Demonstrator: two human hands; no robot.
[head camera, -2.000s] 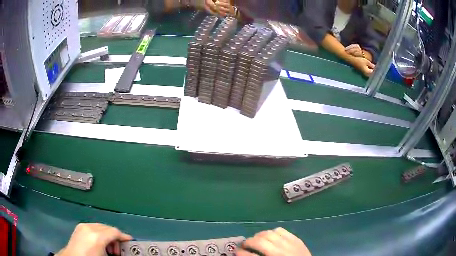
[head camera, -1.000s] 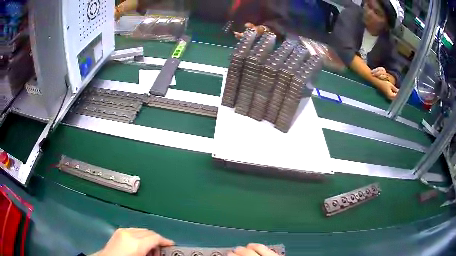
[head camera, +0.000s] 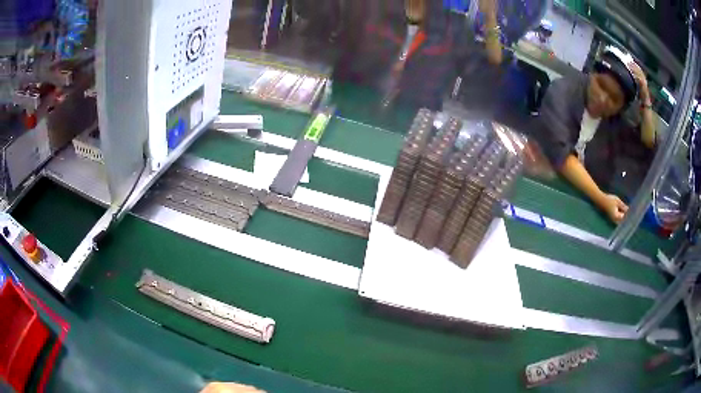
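Observation:
My left hand (head camera: 230, 388) shows only as a small sliver at the bottom edge; its fingers and anything in it are cut off. My right hand is out of the picture. One grey-brown bar (head camera: 204, 307) lies back face up on the green bench at the lower left, small raised points along it. A six-hole bar (head camera: 561, 366) lies at the lower right with its round cups showing. Several tall columns of stacked bars (head camera: 450, 192) stand on the white board (head camera: 430, 288).
Flat-laid bars (head camera: 204, 196) lie beside the left machine (head camera: 165, 92). A dark strip (head camera: 292, 169) with a green label crosses behind them. The emergency stop button (head camera: 29, 244) and red bin (head camera: 23, 334) are at left. A person (head camera: 592, 123) sits opposite, near a metal post (head camera: 661, 153).
The view has turned left, so the bench items sit further right and lower. The six-hole bar held between both hands and my right hand have left the picture; my left hand is nearly out.

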